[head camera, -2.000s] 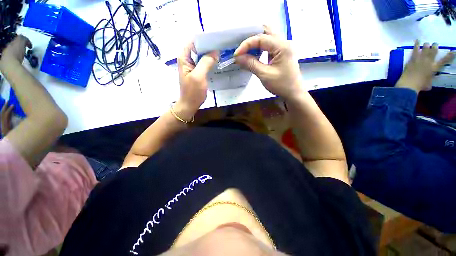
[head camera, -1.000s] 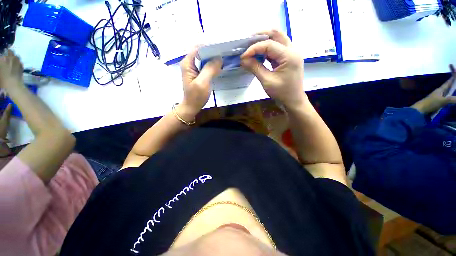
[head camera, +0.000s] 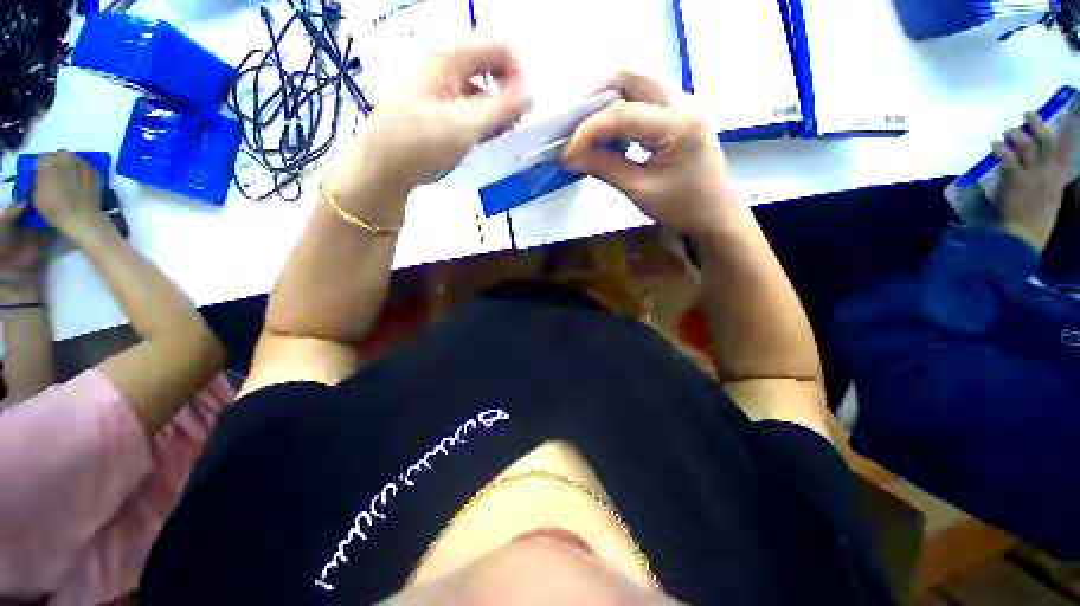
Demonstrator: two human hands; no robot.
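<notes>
A flat white-and-blue retail box is held tilted above the table's front edge, its blue side facing me. My right hand grips its right end between thumb and fingers. My left hand is off the box, up and to its left, blurred, with thumb and fingertips curled close together. Whether anything is between those fingertips cannot be told.
Tangled black cables and blue pieces lie on the left. Flat white boxes with blue edges lie at the right on the white table. One seated person on each side handles a blue piece or a box.
My left hand has let go of the box and moved up and left. The box's left end has tilted down. The person on the right now holds a box up; the left person's hands have moved.
</notes>
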